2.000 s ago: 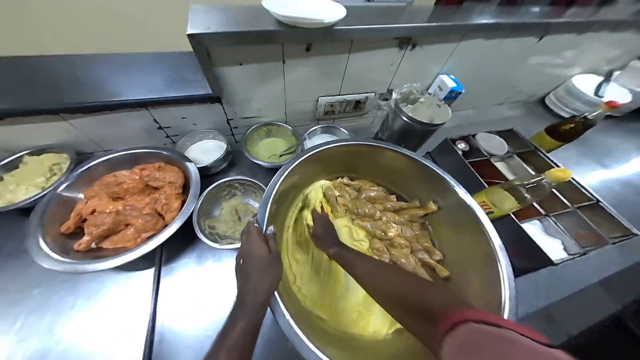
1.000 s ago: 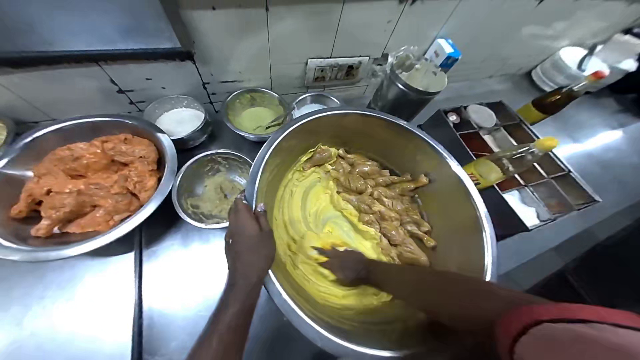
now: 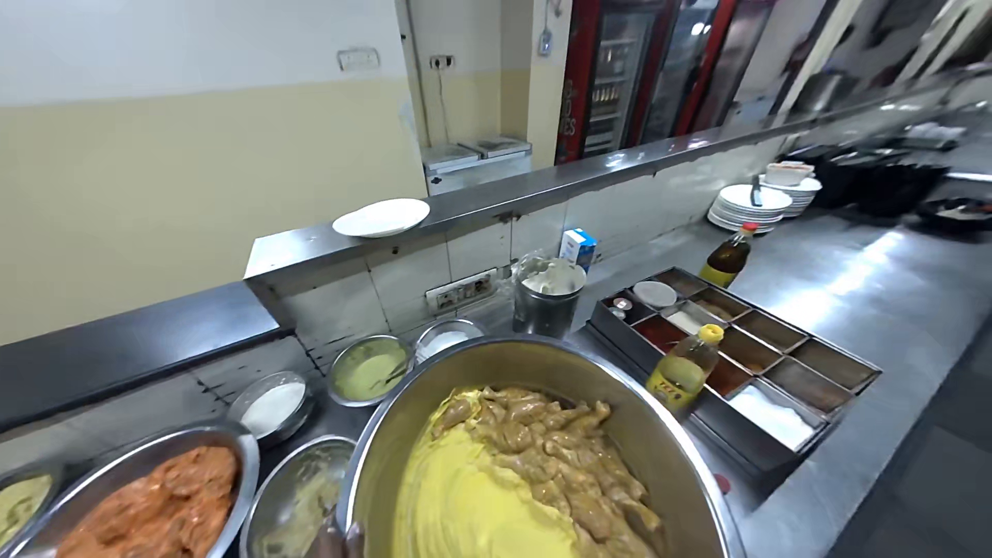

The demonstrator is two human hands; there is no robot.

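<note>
A large steel bowl (image 3: 686,434) holds yellow batter-like paste (image 3: 473,496) on its left side and raw chicken pieces (image 3: 550,449) in a brownish marinade on its right. At the lower left, the fingertips of my left hand (image 3: 341,539) rest at this bowl's rim; the rest of that hand is cut off by the frame's bottom edge. My right hand is out of view. Just left of the rim stands a smaller steel bowl (image 3: 298,496) smeared with pale residue. Farther left, a steel bowl holds orange-red marinated chicken (image 3: 163,504).
Bowls of green sauce (image 3: 368,372) and white powder or paste (image 3: 275,407) stand behind. A steel container (image 3: 546,298) of white cream is near the wall. To the right are a divided spice box (image 3: 744,349), oil bottles (image 3: 686,368) and stacked plates (image 3: 750,205).
My right hand, earlier in the yellow paste, is no longer in view. The view has tilted up, showing the ledge and the room beyond.
</note>
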